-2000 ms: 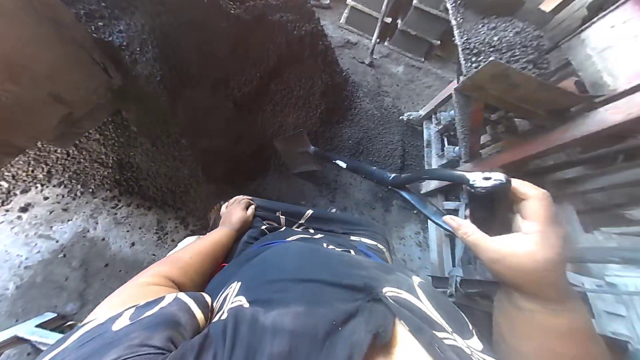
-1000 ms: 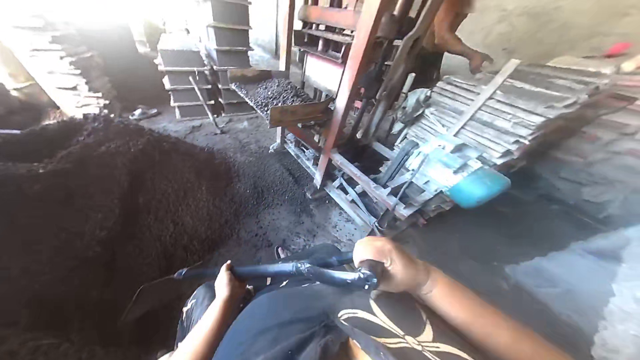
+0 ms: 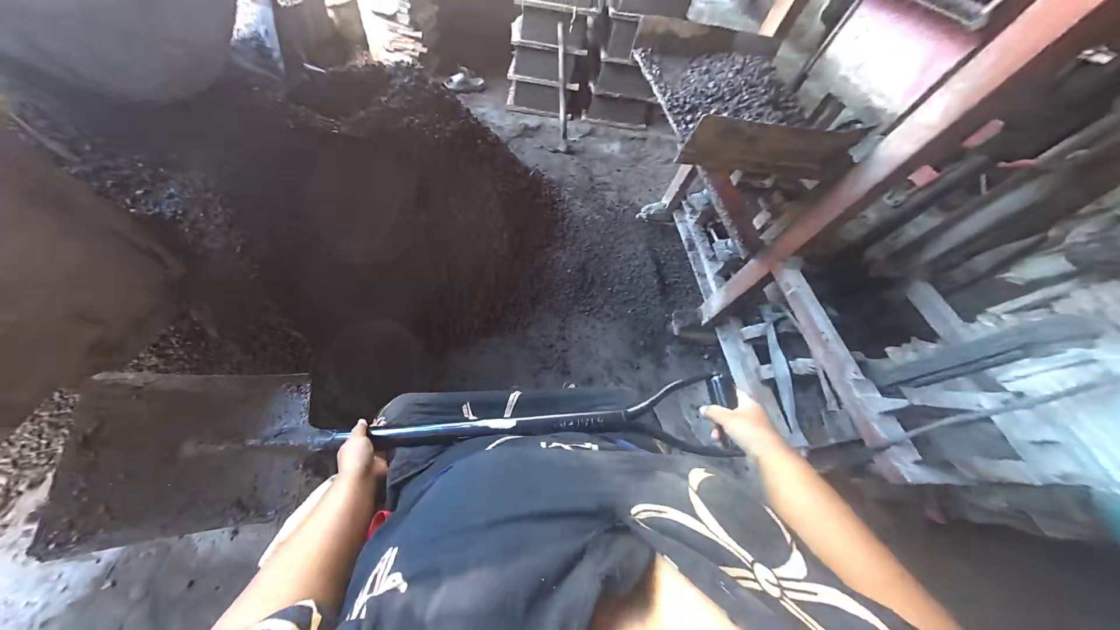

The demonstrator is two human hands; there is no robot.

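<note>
A shovel (image 3: 525, 424) lies level across the front of my body, its broad flat metal blade (image 3: 184, 455) out to the left beside a dark heap of aggregate (image 3: 420, 219). My left hand (image 3: 357, 451) is closed round the shaft close to the blade. At the other end, my right hand (image 3: 739, 420) grips the crossbar of the forked handle. Some dark grit sticks to the blade, which carries no visible load.
A red-and-grey metal machine frame (image 3: 787, 245) stands close on the right, with a tray of dark gravel (image 3: 735, 87) above. Stacked blocks on boards (image 3: 547, 61) and a long-handled tool (image 3: 563, 87) stand at the back. Sandals (image 3: 464, 81) lie beyond the heap.
Two seconds ago my left hand was at my clothing and only my right hand held the shovel; now both hold it. The view has turned considerably.
</note>
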